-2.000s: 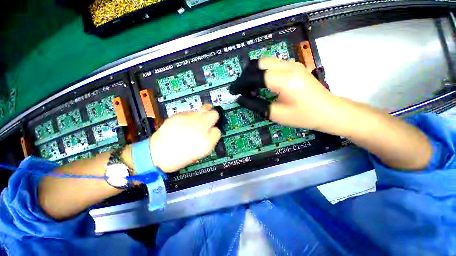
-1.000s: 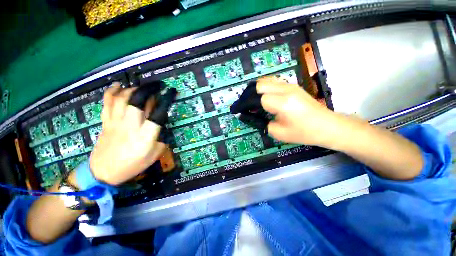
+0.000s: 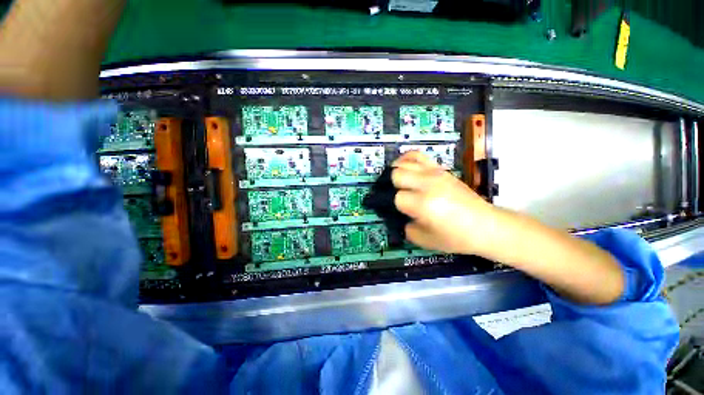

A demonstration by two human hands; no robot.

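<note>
A black wave-solder pallet (image 3: 318, 224) lies in front of me with green circuit boards (image 3: 275, 163) in rows, three across. My right hand (image 3: 432, 202) is over the right half of the pallet, with black coverings on its fingertips. The fingers are bent together near the boards of the middle and right columns. Whether they pinch a component is hidden. My left hand is out of the picture; only the raised left forearm and blue sleeve show at the left edge.
A second pallet (image 3: 147, 270) adjoins on the left, partly behind my sleeve. Orange-brown bars (image 3: 221, 185) sit at the pallet ends. Silvery conveyor rails (image 3: 309, 63) run along both sides. A pale metal surface (image 3: 575, 166) lies right. The green mat (image 3: 255, 35) beyond holds a yellow tag (image 3: 622, 42).
My left hand has gone from over the pallets out past the upper left edge. The view has turned and shifted right, so the yellow heap is gone from view. My right hand remains over the pallet.
</note>
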